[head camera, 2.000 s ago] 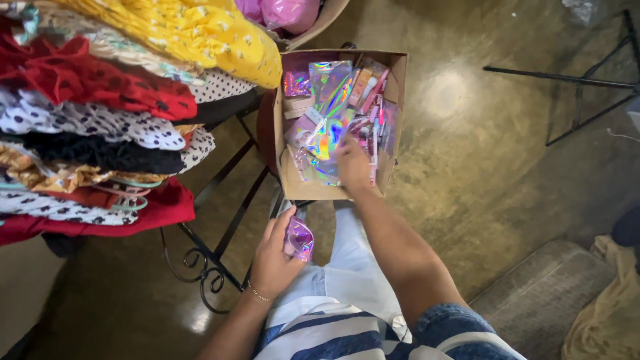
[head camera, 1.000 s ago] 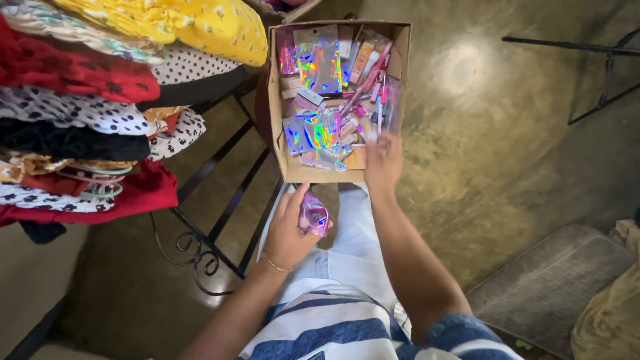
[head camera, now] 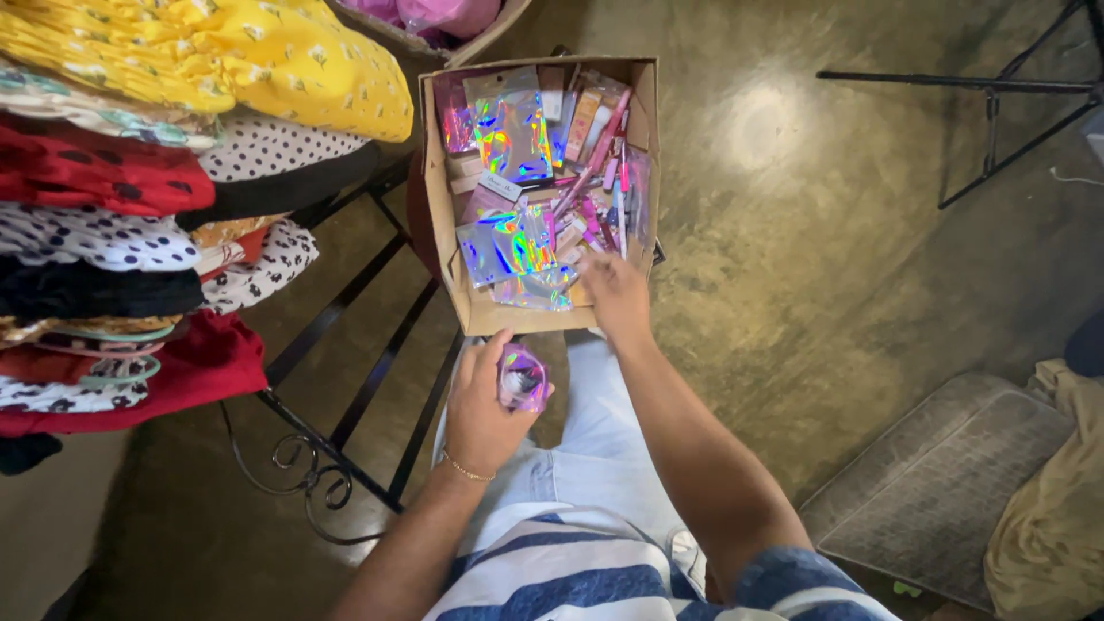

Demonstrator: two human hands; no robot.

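Note:
My left hand [head camera: 490, 401] grips a small purple iridescent pouch [head camera: 523, 378] just below the near edge of a cardboard box [head camera: 509, 323]. The pouch's mouth gapes upward, and something whitish shows inside it. Over the box's near right part is my right hand [head camera: 614, 289], its fingers blurred among small packaged items; whether they hold anything cannot be told. Inside the box lie holographic pouches [head camera: 509, 246], an orange carton [head camera: 584, 125], a long pink pen-like item [head camera: 604, 147] and several small pink cosmetic-like items.
Folded clothes [head camera: 103, 177] are stacked at the left on a black metal rack [head camera: 345, 302]. Beyond the box stands another container [head camera: 517, 13] with pink bundles. A black metal stand [head camera: 992, 86] is at the upper right, a grey mat [head camera: 936, 483] with beige cloth [head camera: 1048, 509] at the lower right.
My right hand has moved from over the box's middle items to its near right corner. My left hand keeps the purple pouch below the box.

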